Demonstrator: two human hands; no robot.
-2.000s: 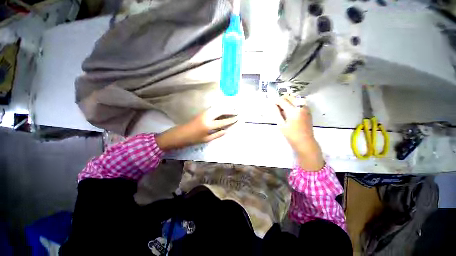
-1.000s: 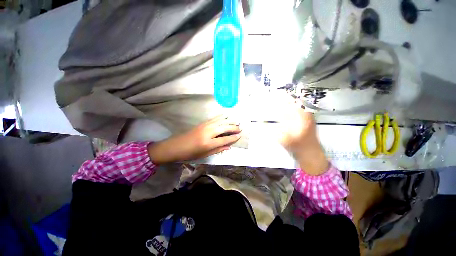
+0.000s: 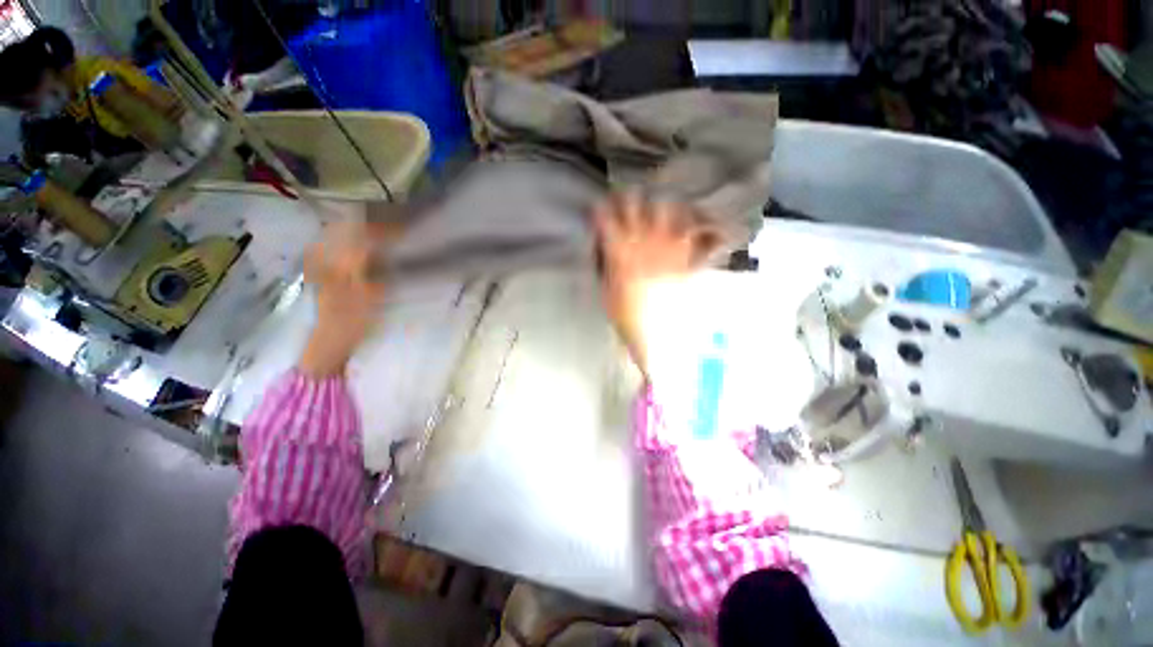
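Observation:
A grey-brown cloth piece (image 3: 506, 221) stretches across the far side of the white table. My left hand (image 3: 344, 284), blurred, grips its narrowed left end. My right hand (image 3: 651, 253) lies on the cloth further right, fingers spread. More of the cloth (image 3: 695, 139) is heaped behind my right hand. The white sewing machine (image 3: 999, 392) stands at the right. Its blue lamp (image 3: 711, 386) is beside my right forearm. The needle area is glare-washed and partly hidden by my right sleeve.
Yellow-handled scissors (image 3: 986, 579) and a dark metal fitting (image 3: 1071, 584) lie at lower right. A cream bin (image 3: 392, 145) is at upper left, with a blue container (image 3: 379, 76) behind it. Another machine table (image 3: 240, 303) is at left. A person (image 3: 108, 95) sits at upper left.
The view has tilted up and turned left. Both hands have left the needle area and reached to the table's far side. The cloth, before left of the lamp, is now bunched there.

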